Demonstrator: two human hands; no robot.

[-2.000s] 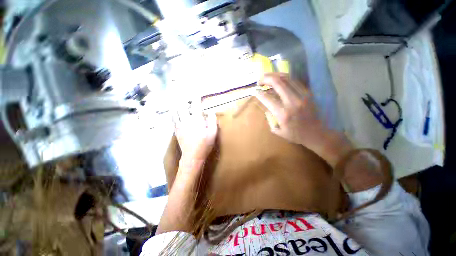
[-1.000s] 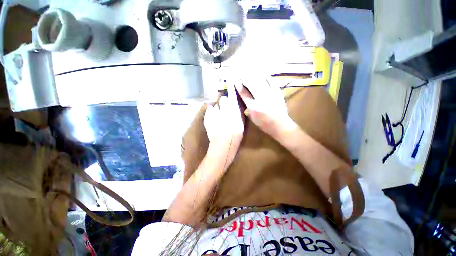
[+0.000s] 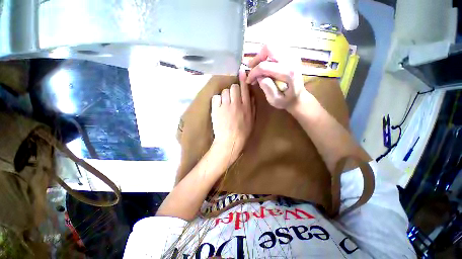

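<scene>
The brown bag body [image 3: 283,146] lies over my lap and up to the sewing template [image 3: 314,53], a white plate with a slot and a yellow end piece. My left hand [image 3: 233,116] rests on the bag body, fingers extended and pointing up at its top edge. My right hand [image 3: 276,83] is curled at that edge beside the template, closed on a small yellow-handled tool [image 3: 280,85]. The tool's tip cannot be made out in the glare. A brown handle loop [image 3: 366,184] hangs by my right forearm.
The white machine head [image 3: 142,35] fills the upper left. Brown bags [image 3: 30,177] with a loop lie at left. At right are thread snips [image 3: 387,132], a blue tool [image 3: 411,149] on a clear plastic bag [image 3: 423,121], and a grey-framed screen [image 3: 435,63].
The view has shifted closer over the bed. My right hand has curled and shows the yellow grip. My left hand has flattened on the bag body, slightly away from my right hand.
</scene>
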